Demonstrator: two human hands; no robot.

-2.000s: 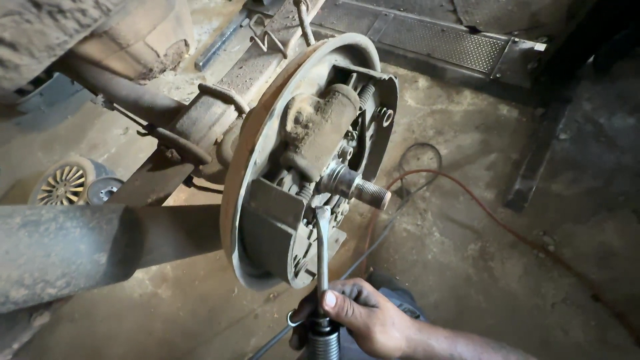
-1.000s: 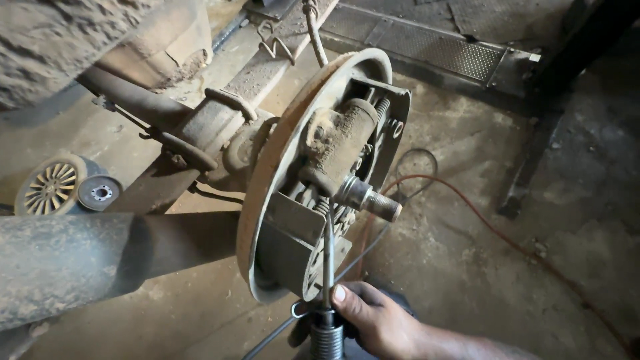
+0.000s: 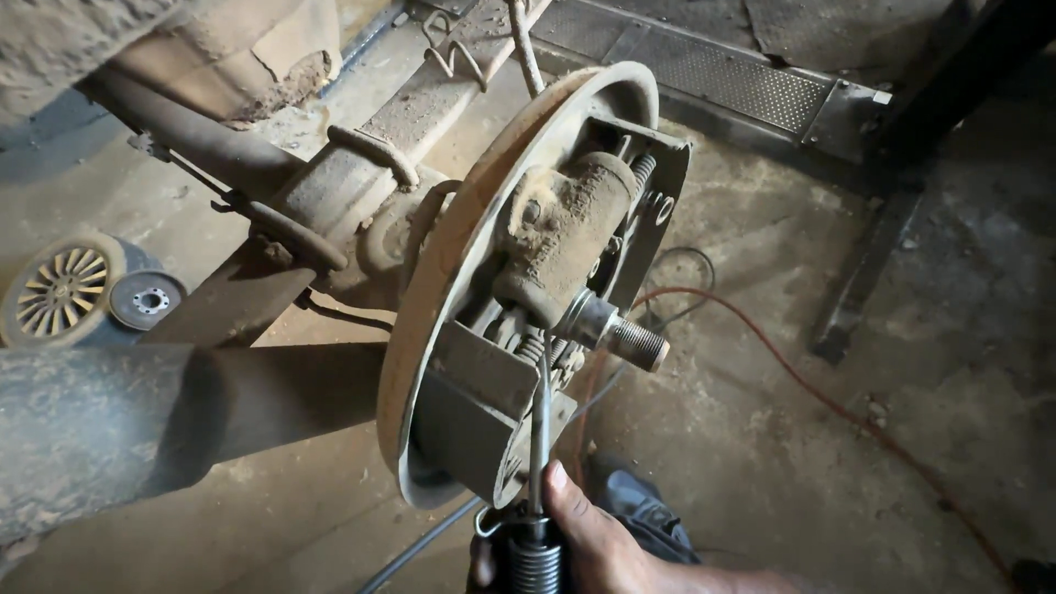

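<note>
My right hand (image 3: 598, 536) grips a long metal-shafted tool (image 3: 539, 437) at the bottom centre, with its thumb along the shaft. A coil spring (image 3: 535, 569) with a hooked wire end lies around or against the tool's lower part; which is unclear. The shaft points up into a drum brake assembly, its tip hidden by a small spring (image 3: 530, 348) below the dusty brake cylinder (image 3: 569, 231). Right of the tip, the threaded spindle (image 3: 637, 342) sticks out. Curved brake shoes (image 3: 478, 371) sit against the rusty backing plate (image 3: 429, 330). My left hand is out of view.
A thick axle tube (image 3: 297, 400) runs in from the left, by a leaf spring (image 3: 412, 107) with U-bolts. An alloy wheel (image 3: 62, 289) and a round hub disc (image 3: 148, 300) lie at left. An orange hose (image 3: 792, 371) crosses the floor; a perforated metal plate (image 3: 726, 91) lies behind.
The tool's flat tip, in view beside the spindle's base two seconds ago, has moved up in among the springs left of the spindle. My right hand still grips the tool.
</note>
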